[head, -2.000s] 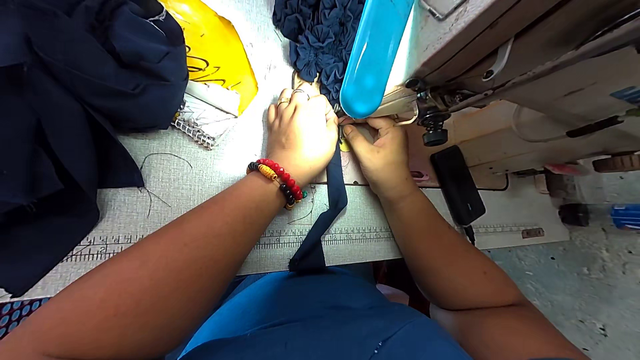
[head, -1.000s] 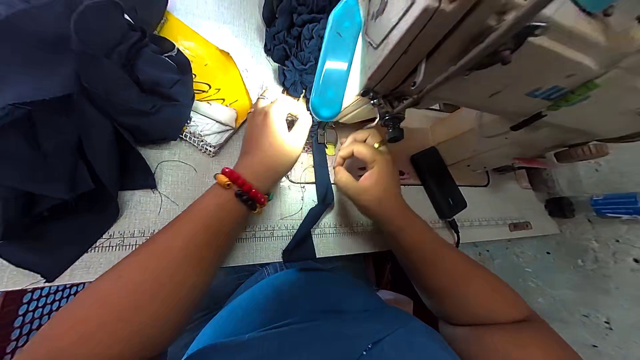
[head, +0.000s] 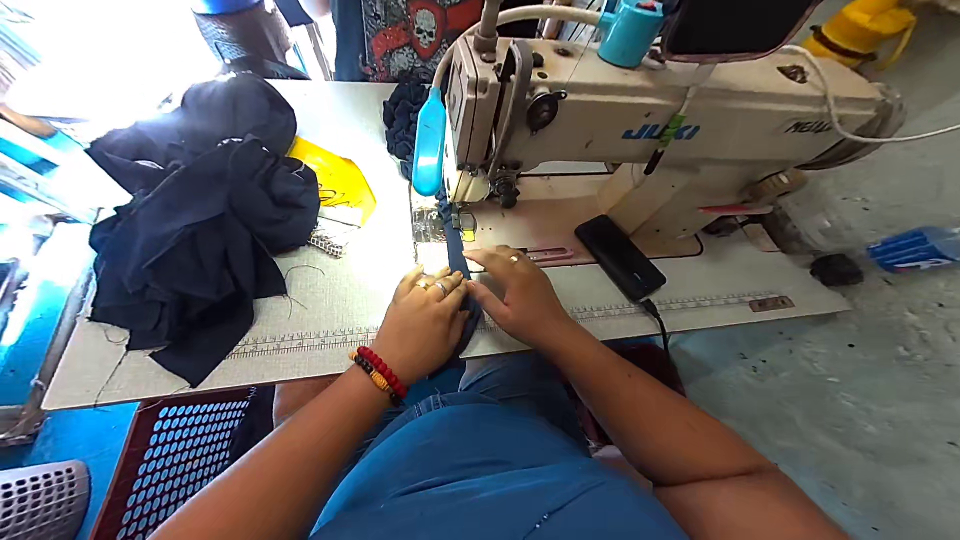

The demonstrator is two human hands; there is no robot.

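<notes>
A narrow navy fabric strip point(head: 455, 251) runs from under the presser foot of the Juki sewing machine point(head: 570, 112) toward me and hangs over the table's front edge. My left hand point(head: 426, 322), with rings and a beaded bracelet, lies on the strip in front of the needle area, fingers bunched against it. Beside it my right hand point(head: 517, 296) touches the strip's right side with thumb and forefinger apart; whether it pinches the cloth I cannot tell. Gathered navy fabric point(head: 405, 124) lies behind the needle area.
A heap of navy cloth point(head: 210, 217) covers the table's left part, beside a yellow bag point(head: 334, 180). A black phone point(head: 621, 257) with a cable lies right of my hands. A blue lamp point(head: 430, 142) hangs by the machine head. A measuring tape point(head: 300, 343) runs along the front edge.
My hands, raised and apart beside the strip one second ago, are now together at the strip, nearer the table's front edge. The view has tilted up and widened.
</notes>
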